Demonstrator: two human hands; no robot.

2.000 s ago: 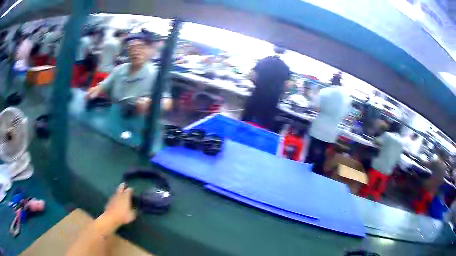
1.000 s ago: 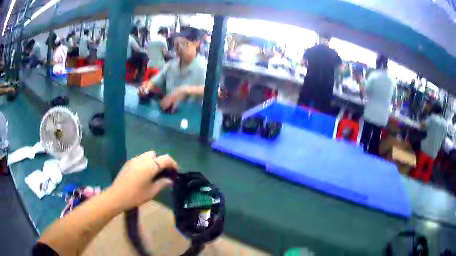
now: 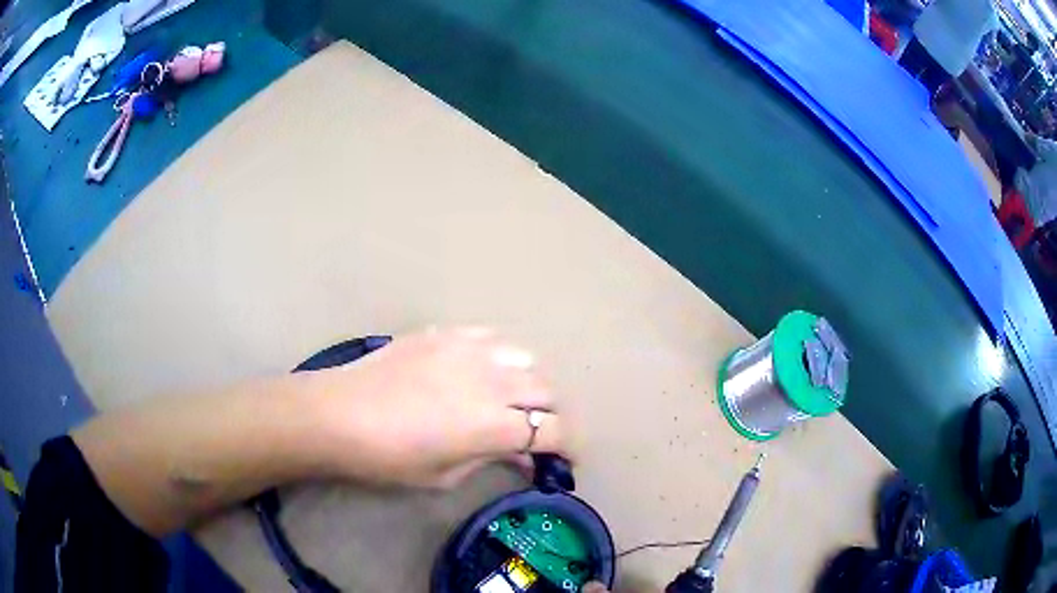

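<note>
My left hand reaches in from the left and grips black headphones near the joint of the ear cup, over the tan cardboard. The headband curves out from under my hand and wrist. The open ear cup lies at the bottom edge, showing a green circuit board and a yellow-and-white patch. A soldering iron points up at the right, its handle cut off by the edge. A thin dark wire runs between cup and iron. A skin-coloured tip shows at the cup's lower rim; whose hand is unclear.
A solder wire spool stands on the cardboard, grey pieces on top. Black headphones and a blue bin are at the right. Keys lie upper left. Blue sheets lie along the back; people are upper right.
The view has tipped down to the cardboard. The headphones in my left hand have come from the green shelf down over the cardboard. The spool and soldering iron now show.
</note>
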